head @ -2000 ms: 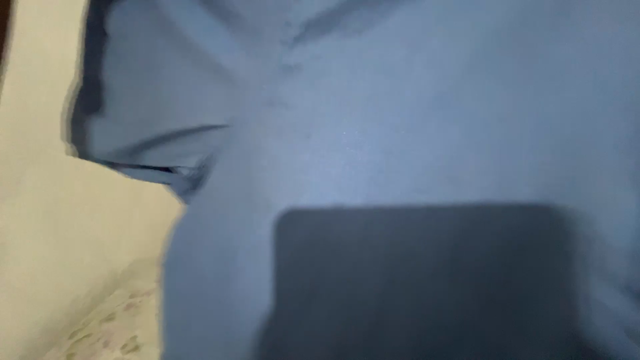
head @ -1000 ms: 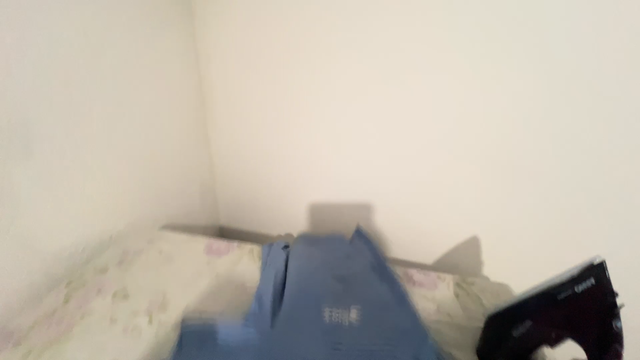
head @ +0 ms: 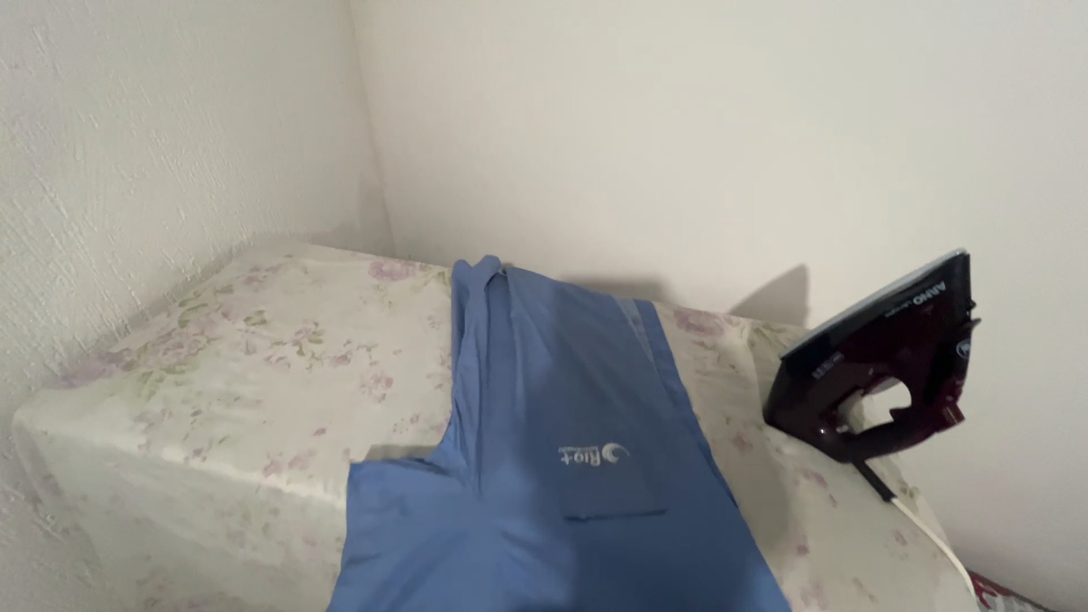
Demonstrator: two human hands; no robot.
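Observation:
Neither my left hand nor my right hand shows. A blue short-sleeved cloth garment (head: 595, 382) lies over a flower-patterned cloth (head: 289, 340), running down past the lower edge of the view. On its front are a pocket and a white printed logo, which appears upside down. To the right of the garment, a dark purple Arno clothes iron (head: 884, 365) stands on its heel, tilted, with its soleplate facing up and left. A pale cord (head: 935, 544) with a dark sleeve runs down from the iron.
A rough white wall (head: 153, 136) rises on the left and a smooth pale wall (head: 680, 153) stands behind; they meet in a corner. A red and white patterned item (head: 999, 595) shows partly at the bottom right.
Two seconds ago the blue garment filled most of the view, with no iron visible. The view has moved a lot; garment and iron show from one second ago on.

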